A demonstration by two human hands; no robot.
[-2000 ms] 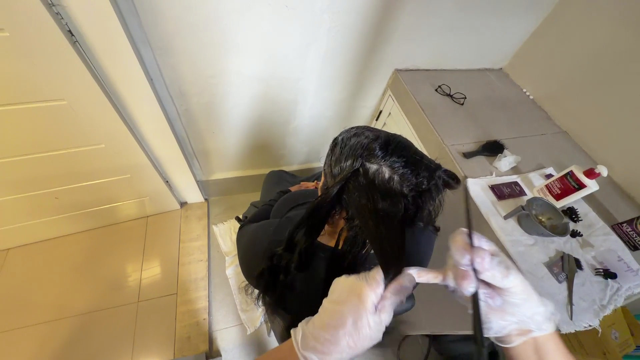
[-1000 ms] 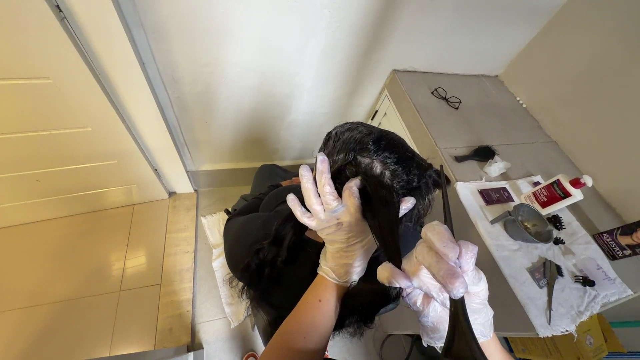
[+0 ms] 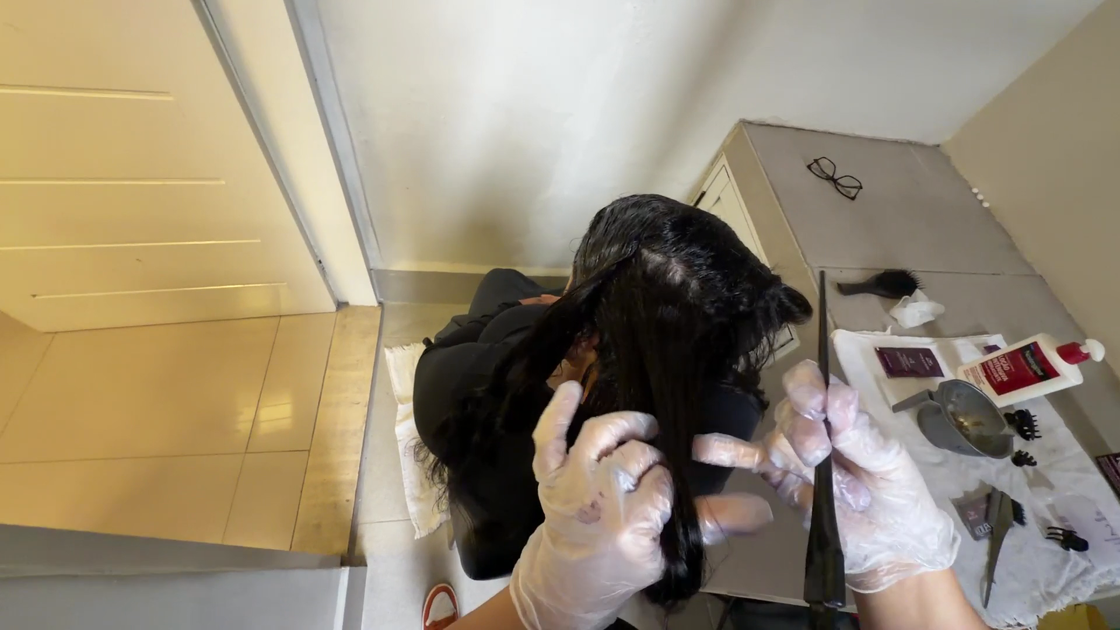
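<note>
A seated person in dark clothes has long black hair, with a pale streak of scalp showing at the crown. My left hand, in a clear plastic glove, is curled around a long lock hanging down the back, its index finger raised. My right hand, gloved too, holds a black tint brush upright, its thin tail pointing up beside the head. The right hand's extended finger reaches toward the same lock. The brush's lower end is cut off by the frame edge.
On the counter at right lie eyeglasses, a hairbrush and a white towel bearing a grey bowl, a lotion bottle, a purple sachet and black claw clips. A door stands at left.
My left hand was spread open against the hair one second ago; now its fingers are curled at the lock, lower down. The brush has stayed in my right hand.
</note>
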